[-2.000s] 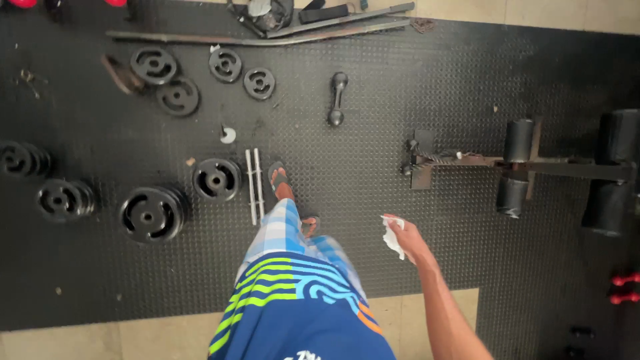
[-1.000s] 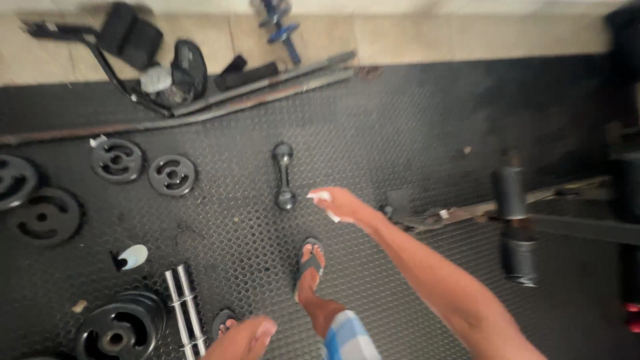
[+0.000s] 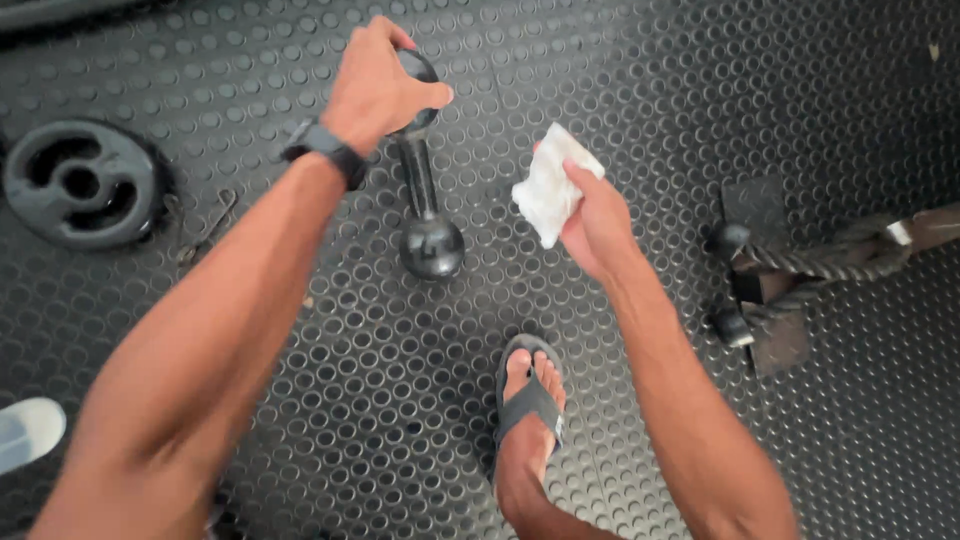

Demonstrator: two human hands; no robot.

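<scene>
A black dumbbell with round ball ends [image 3: 433,247] lies on the studded black rubber floor. My left hand [image 3: 382,86], with a dark watch [image 3: 326,150] on its wrist, is over the dumbbell's far ball, thumb and fingers spread around it; whether it bears any weight cannot be seen. To the right of the dumbbell, my right hand [image 3: 592,210] holds a crumpled white cloth or tissue [image 3: 555,184] between thumb and fingers, clear of the dumbbell.
A black weight plate [image 3: 124,187] lies at the left. My foot in a grey flip-flop [image 3: 532,397] stands below the dumbbell. On the right is a thick rope [image 3: 832,259] with black ends by a metal piece. A pale oval object [image 3: 30,431] is at the lower left edge.
My left hand has come from the bottom of the view up to the dumbbell's far ball. My right hand still holds the white cloth or tissue. The view has moved much nearer the floor.
</scene>
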